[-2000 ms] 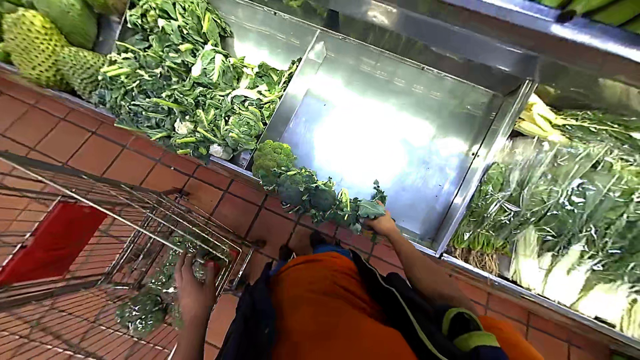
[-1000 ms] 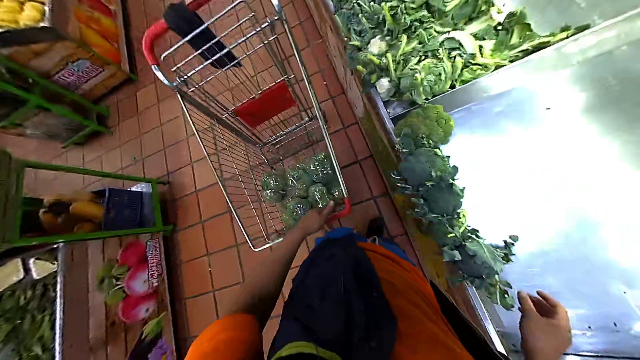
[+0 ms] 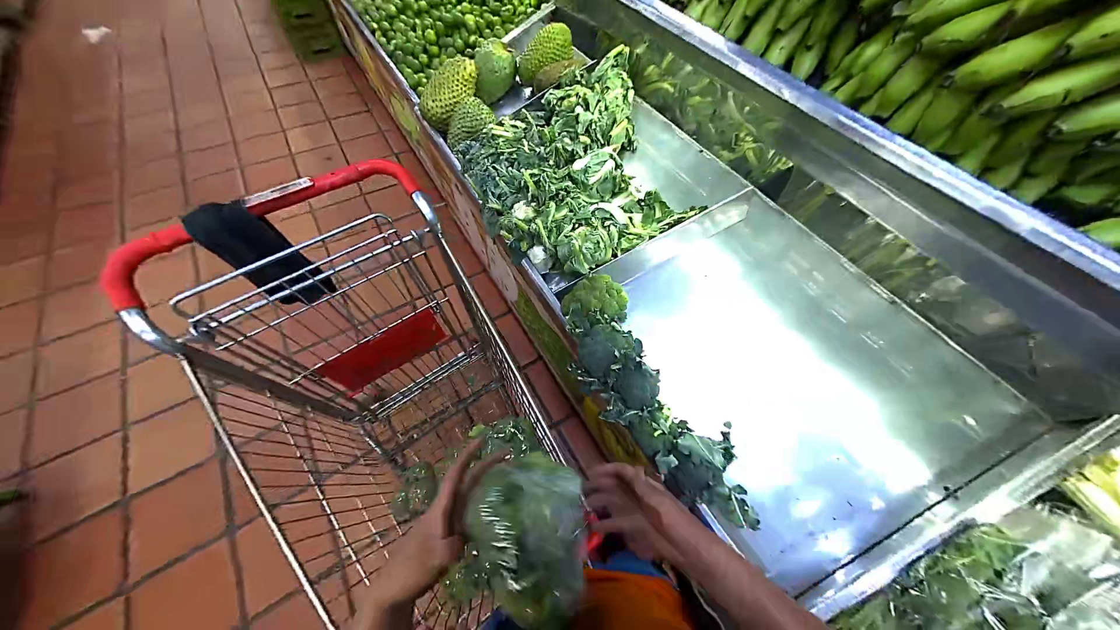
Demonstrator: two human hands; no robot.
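A plastic-wrapped broccoli head (image 3: 525, 534) is between my two hands, above the near end of a metal shopping cart (image 3: 297, 437). My left hand (image 3: 446, 525) is against its left side, fingers curved over the wrap. Close to its right side is my right hand (image 3: 634, 507), fingers bent; whether it touches the wrap is unclear. More wrapped broccoli (image 3: 507, 437) lies in the cart beneath, partly hidden by the hands. Unwrapped broccoli heads (image 3: 630, 385) line the front edge of the metal display bin (image 3: 875, 367), with a paler green head (image 3: 597, 299) at the far end.
Leafy cauliflower (image 3: 569, 184) fills the neighbouring compartment, with soursops (image 3: 451, 87) and limes (image 3: 446, 35) beyond. Green plantains (image 3: 971, 70) lie on the upper shelf. Wrapped leafy greens (image 3: 989, 582) are at the lower right. A black cloth (image 3: 254, 249) hangs on the cart's red handle.
My left hand has come up from the cart with a wrapped broccoli head, and my right hand has moved from over the bin to beside it. The view has swung right.
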